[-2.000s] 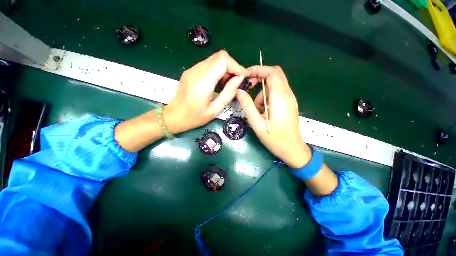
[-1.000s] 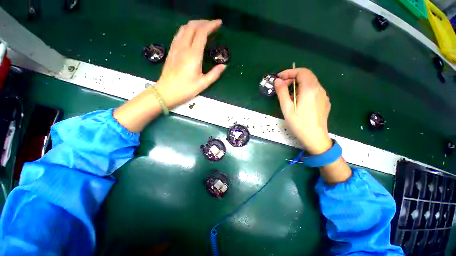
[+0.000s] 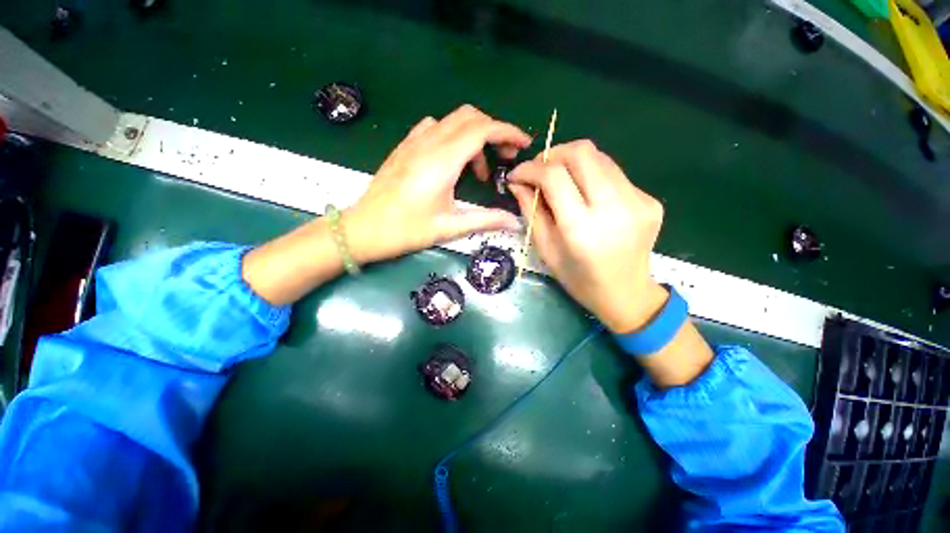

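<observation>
My left hand (image 3: 422,193) curls its thumb and fingers around a small round black unit (image 3: 502,179) above the white rail. My right hand (image 3: 594,224) has its fingertips on the same unit and also holds a thin pale stick (image 3: 538,198), upright and slightly tilted. Much of the unit is hidden by the fingers. Three more round units lie on the green bench top below my hands: one beside the rail (image 3: 491,270), one lower left of it (image 3: 440,300) and one nearest me (image 3: 447,374).
A white metal rail (image 3: 250,177) crosses the view. Beyond it the dark green belt carries round units, one upper left (image 3: 339,102) and one at right (image 3: 804,243). A black tray (image 3: 885,427) is at right, a dark glossy slab (image 3: 71,276) at left, a yellow bin (image 3: 924,57) upper right.
My left hand has come back from the belt unit it was reaching over and closed around a unit. My right hand has moved left to meet it, still with the stick.
</observation>
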